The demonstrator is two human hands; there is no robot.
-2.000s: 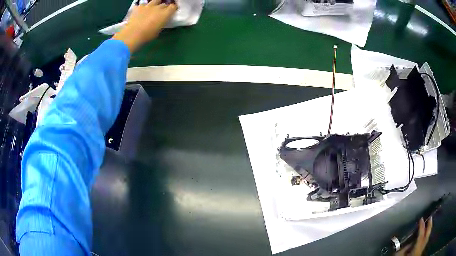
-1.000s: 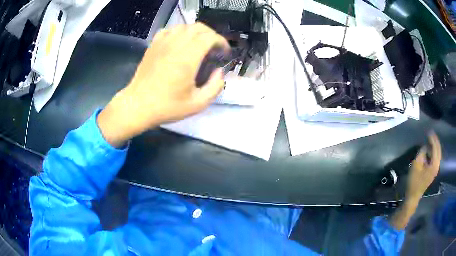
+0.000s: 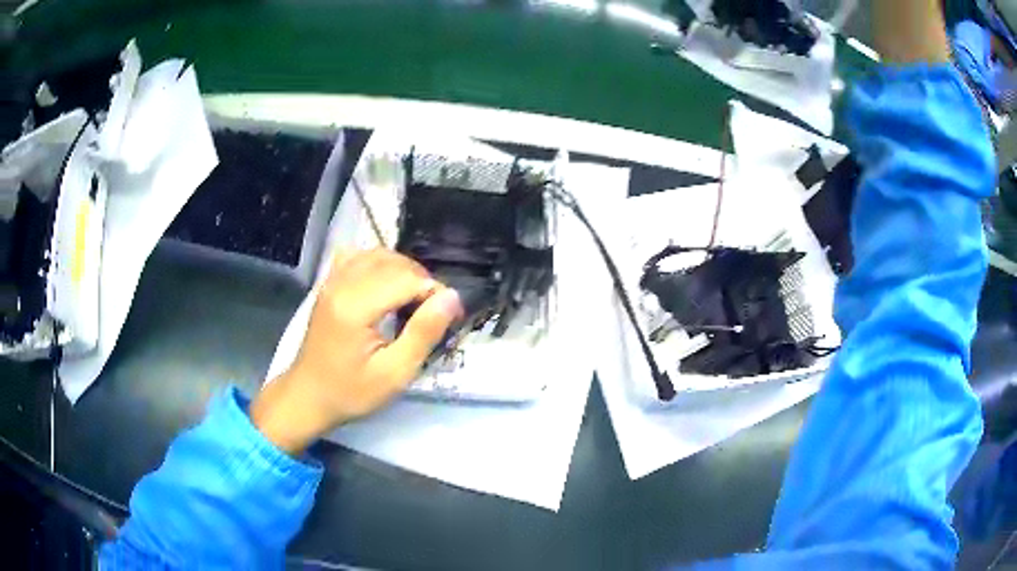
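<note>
My left hand (image 3: 368, 335) is curled over the lower left of the middle white housing (image 3: 485, 385), thumb and fingers closed around a small black module (image 3: 393, 323), mostly hidden by the fingers. Inside this housing lies a black inner frame (image 3: 457, 229). A black cable (image 3: 608, 262) loops from its upper right, its plug end resting at the right housing (image 3: 736, 385). That housing also holds a black moulding (image 3: 730, 301), and a thin wire (image 3: 719, 201) sticks up from it. My right hand (image 3: 909, 31) is cut off by the top edge; only its wrist part shows.
A dark parts tray (image 3: 259, 195) stands left of the middle housing. Another white housing (image 3: 80, 240) with a yellow strip is at far left on a white sheet (image 3: 156, 212). The green conveyor (image 3: 446, 56) runs behind a pale rail (image 3: 446, 117), carrying another unit (image 3: 769, 28) at top right.
My right arm has swung from the lower right up to the top right edge. My left hand stays at the middle housing, now lower on it. The view has shifted, showing more of the conveyor.
</note>
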